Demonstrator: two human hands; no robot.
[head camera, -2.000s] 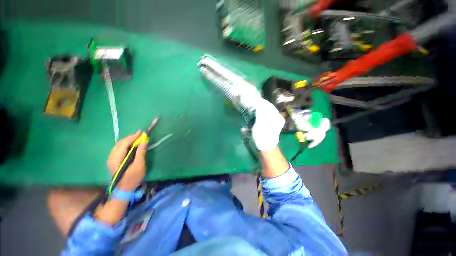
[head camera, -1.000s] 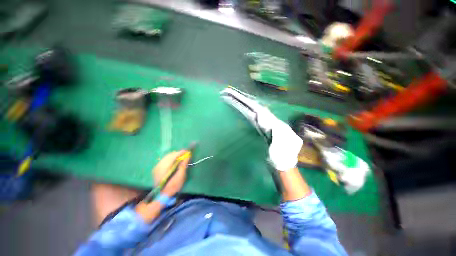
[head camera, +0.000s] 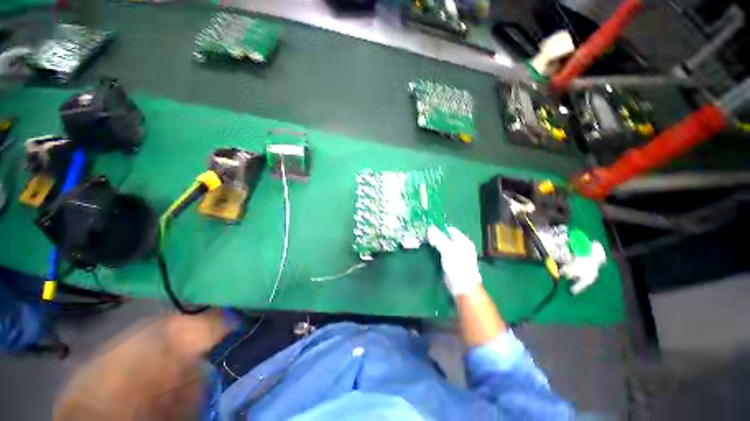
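Observation:
A green circuit board lies solder side up on the green mat in front of me, with rows of silvery joints. My right hand, in a white glove, has its fingers at the board's lower right corner and grips it there. My bare left hand is low at the left, off the mat's front edge, strongly blurred; its fingers and any hold are unclear. A yellow-and-black soldering iron rests in the left stand. Solder wire runs from the reel toward the mat's front edge.
The right stand holds another iron, beside a green-lidded bottle and a spare white glove. A loose strand lies below the board. Black round-mouthed units stand left. More boards lie on the dark conveyor behind.
The board, earlier tilted nearly edge-on in my right hand, now lies flat with its joints up. My left hand has let go of the iron, now in the stand, and moved down left.

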